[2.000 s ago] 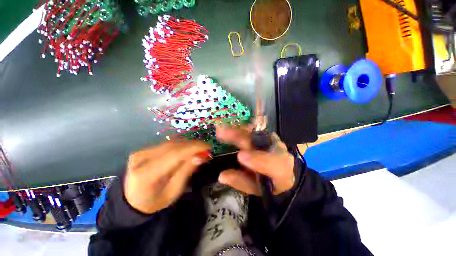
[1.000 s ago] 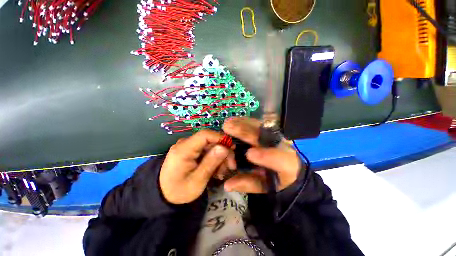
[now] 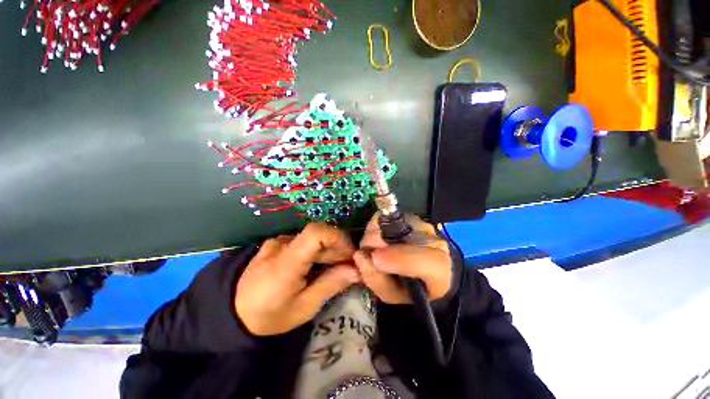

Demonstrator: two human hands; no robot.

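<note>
My right hand (image 3: 409, 261) holds the soldering iron (image 3: 395, 227), its silver barrel pointing up and left over the circuit board panel. My left hand (image 3: 292, 280) meets it at the fingertips near the bench edge. The fingertips are pinched together; the red leads between them are mostly hidden, with only a trace of red at the tips. The green PCB panel (image 3: 325, 148) lies on the mat just beyond my hands, with red leads running off its left side. A heap of loose red lead wires (image 3: 253, 66) lies beyond it.
A black phone (image 3: 467, 152), a blue solder reel (image 3: 567, 137) and an orange soldering station (image 3: 615, 66) stand to the right. A round brown tin (image 3: 446, 19) and rubber bands (image 3: 379, 47) lie at the back. More red leads (image 3: 78, 31) lie far left. Black ribbed bundles (image 3: 35, 304) hang at the near edge.
The iron's barrel has tilted leftward over the panel. My two hands have come together at the fingertips, and the red bundle seen in my left fingers is now mostly hidden.
</note>
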